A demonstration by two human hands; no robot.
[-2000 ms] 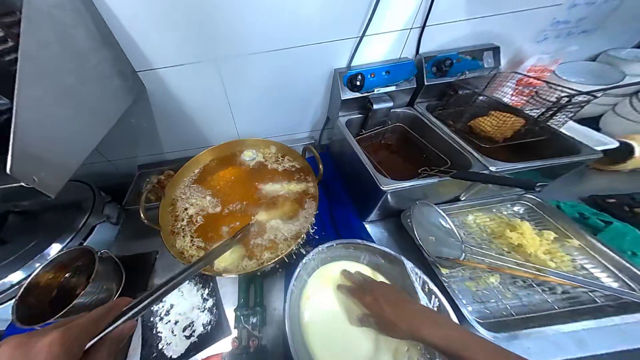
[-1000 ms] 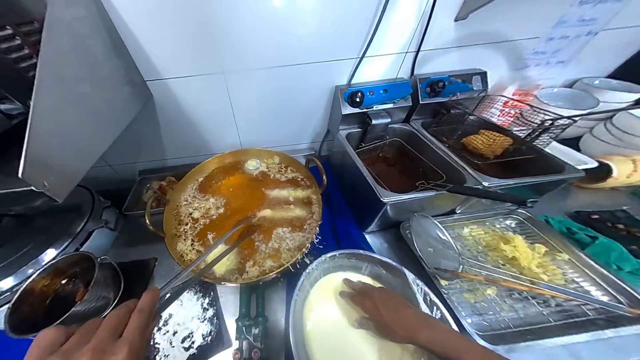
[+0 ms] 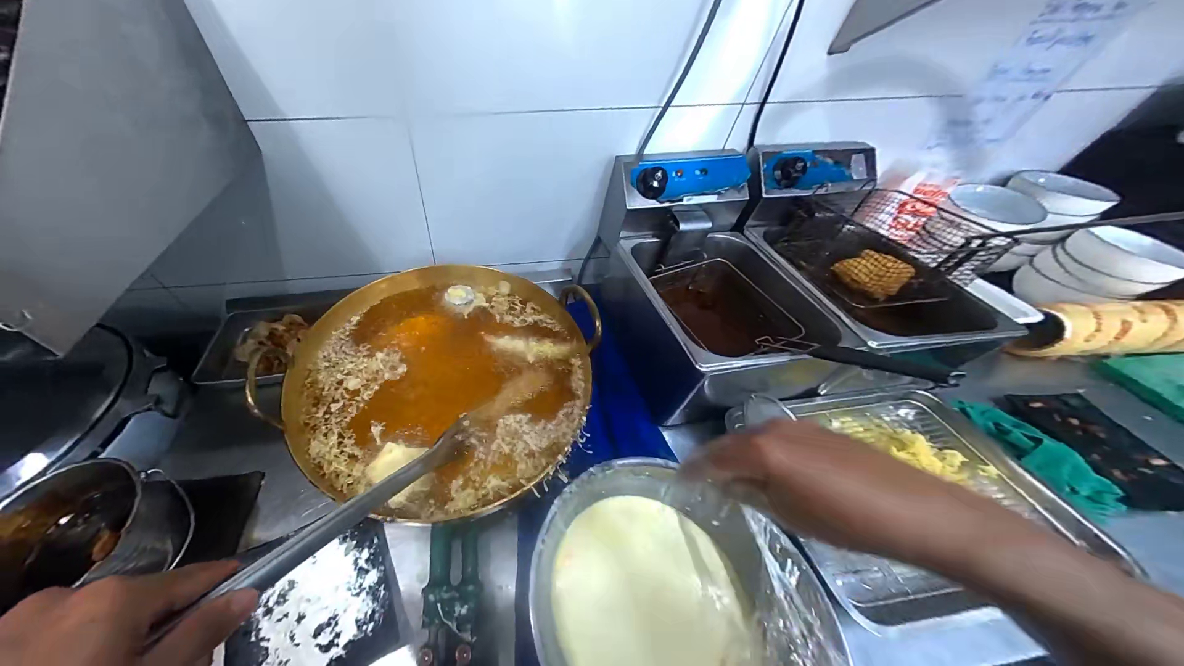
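Metal tongs [image 3: 370, 499] are held in my left hand [image 3: 139, 610] at the lower left. Their tips reach a long piece of food in the hot oil [image 3: 435, 370] of a wide brass pan with two handles [image 3: 444, 274]. Battered pieces and loose fried crumbs float around the pan's inside edge. Blurred by motion, my right hand [image 3: 749, 462] hangs over the right rim of a bowl of pale yellow batter [image 3: 638, 573]; its fingers are too blurred to show whether they hold anything. Behind that hand lies a wire-racked tray [image 3: 1045, 509] with yellow fried bits [image 3: 925, 449].
Two electric deep fryers [image 3: 721, 370] stand behind the batter bowl, one with a fried piece [image 3: 872, 274] in its basket. White bowls [image 3: 1119, 254] are stacked at the right. A floured black board [image 3: 324, 592] and a metal pot [image 3: 74, 518] sit at the lower left.
My right hand, in the batter bowl in both earlier frames, has lifted up and to the right. The tongs, apart at the tips one second ago, now look closed together.
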